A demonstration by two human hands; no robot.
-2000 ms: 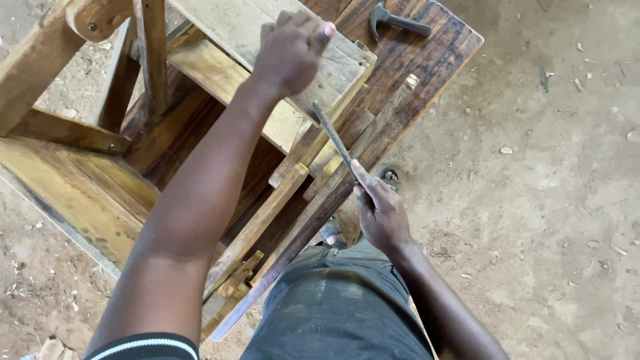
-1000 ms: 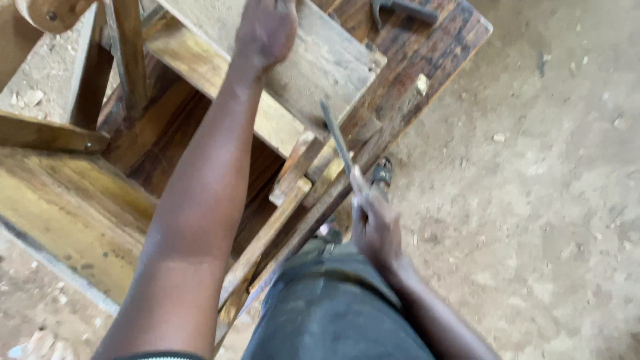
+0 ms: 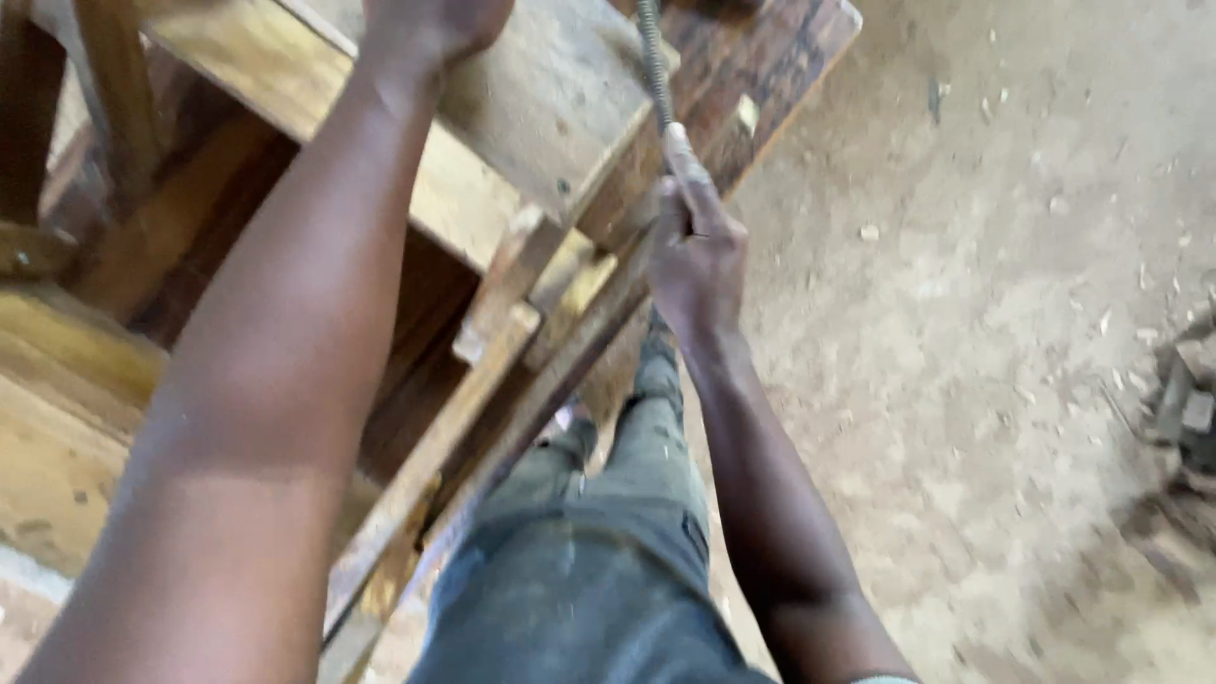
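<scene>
My right hand (image 3: 701,252) is closed around the near end of a narrow metal rod or rasp-like tool (image 3: 653,62) with a ridged surface. The tool reaches past the top edge of the view, beside the end of a worn, flat wooden board (image 3: 556,104). At the top edge, my left hand (image 3: 439,24) rests on or just over that board; its fingers are cut off, so what they grip cannot be told. Several wooden strips and offcuts lie below the board's near corner, one long strip (image 3: 456,427) running down towards my legs.
A dark wooden bench top (image 3: 788,47) lies under the board, with a small wood chip (image 3: 748,115) near its edge. Angled wooden framing (image 3: 119,104) stands at left. Wood scraps (image 3: 1192,404) lie on the dirt floor at far right.
My right hand has moved up along the bench with the tool, which now points more steeply upward. The view has shifted, and the hammer at the top is no longer clearly seen.
</scene>
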